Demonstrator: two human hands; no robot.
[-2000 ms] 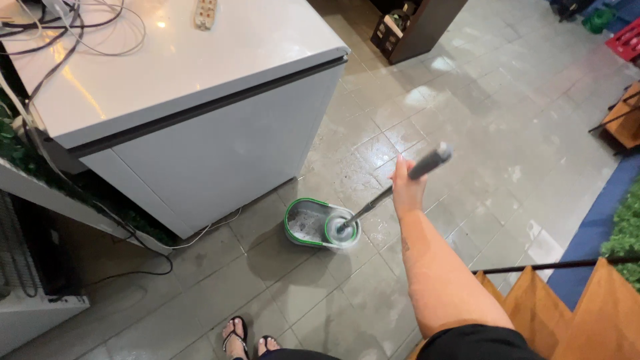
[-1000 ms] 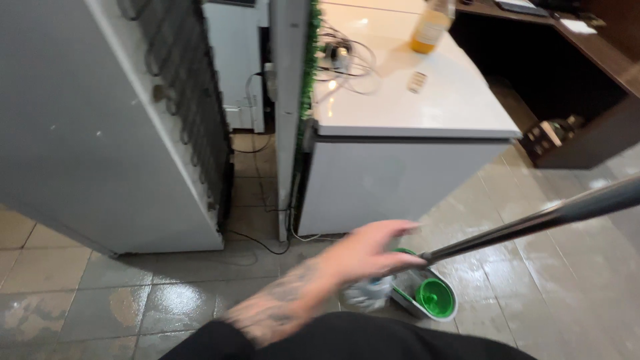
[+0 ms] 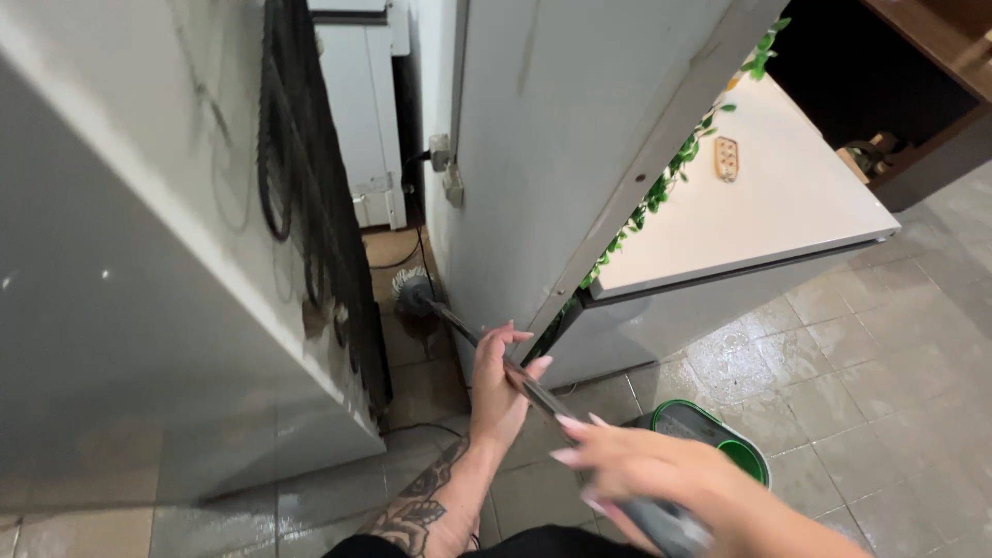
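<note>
A spin mop's grey pole [image 3: 542, 397] slants from the lower right up to the round mop head [image 3: 415, 291], which rests on the tiles in the narrow gap between a fridge's back and a wall panel. My left hand [image 3: 500, 380] is around the middle of the pole, its thumb and fingers partly loose. Higher on the handle, at the lower right, my right hand [image 3: 651, 465] grips the pole, a little blurred. Behind my right hand stands a grey mop bucket with a green rim [image 3: 674, 411] and a green wringer basket [image 3: 742, 459].
The fridge [image 3: 194, 310] with exposed black coils stands left. A pale panel [image 3: 566, 139] edged with artificial leaves separates it from a white chest freezer [image 3: 744, 225] bearing a power strip [image 3: 726, 159]. Black cables run along the gap floor. Tiles look wet. A dark wooden desk [image 3: 930, 54] stands upper right.
The mop head, in the bucket two seconds ago, is now on the floor in the gap. Both hands are now on the pole; earlier only my right hand showed on it. The view has swung left.
</note>
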